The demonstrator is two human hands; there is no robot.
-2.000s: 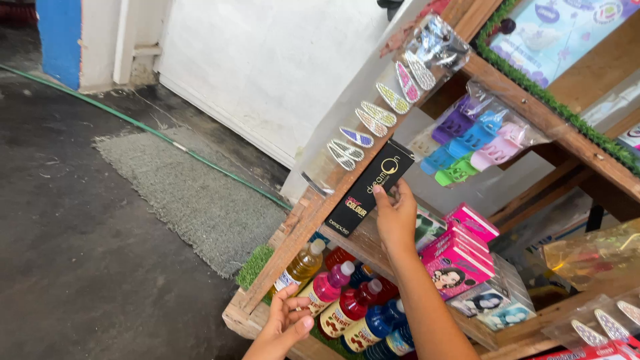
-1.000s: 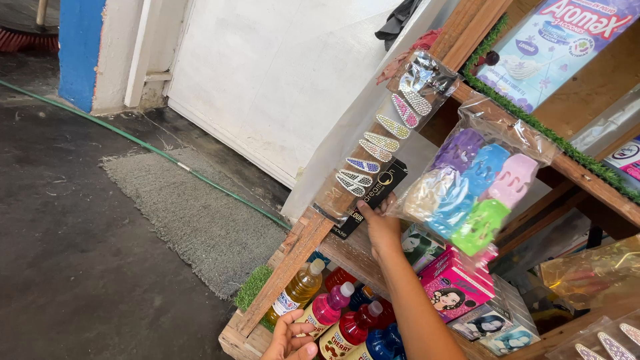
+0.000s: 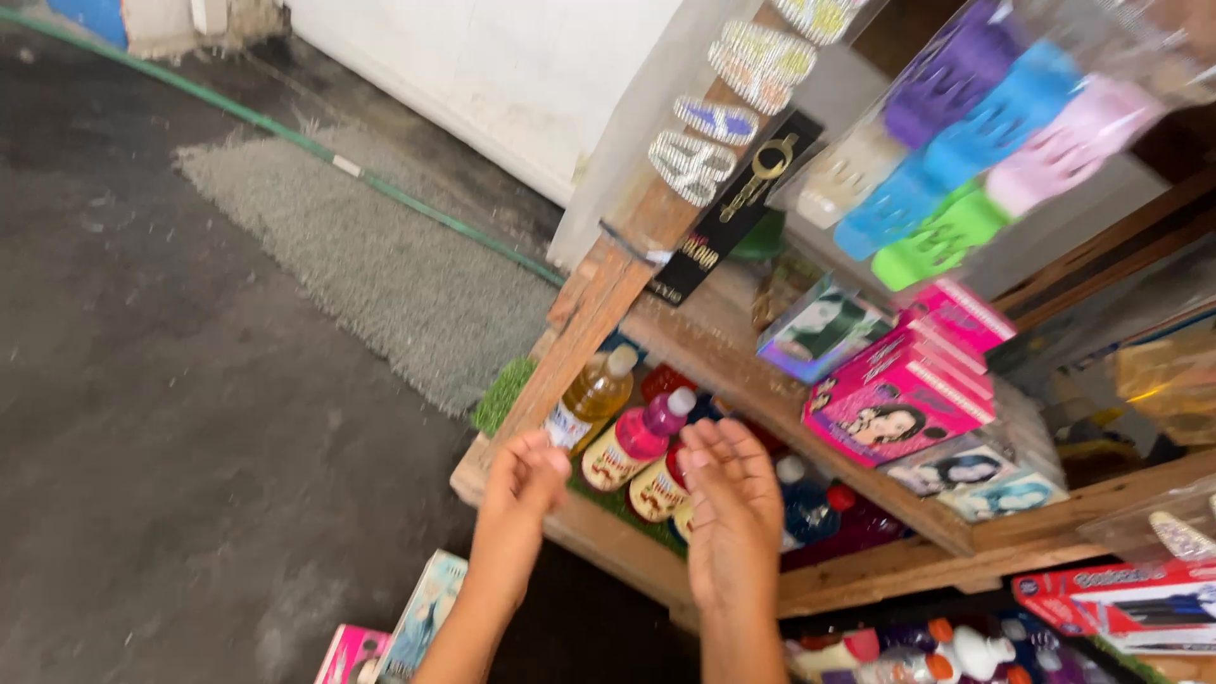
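My left hand [image 3: 528, 478] hangs before the lower shelf, by a bottle of yellow liquid [image 3: 597, 394], its fingers curled loosely with nothing seen in them. My right hand [image 3: 731, 499] is raised palm inward in front of the red bottles, fingers apart and empty. A pink bottle [image 3: 622, 446] shows between the hands. Above them a black hair-colour box [image 3: 727, 214] leans upright at the left end of the middle shelf, behind the wooden post. To its right on that shelf stand a green-and-purple box [image 3: 825, 328] and several pink boxes [image 3: 902, 408].
Bagged claw clips [image 3: 969, 142] and a strip of glittery hair clips [image 3: 717, 119] hang from the wooden rack [image 3: 608, 323]. A green hose [image 3: 237, 112] crosses a grey mat [image 3: 380, 256]. Two boxes [image 3: 423, 603] lie low at the bottom. More bottles [image 3: 912, 655] stand lower right.
My right hand has let go of the black box and come down in front of the bottles. The box now stands by the post. The bagged claw clips have shifted, and the view is nearer the rack.
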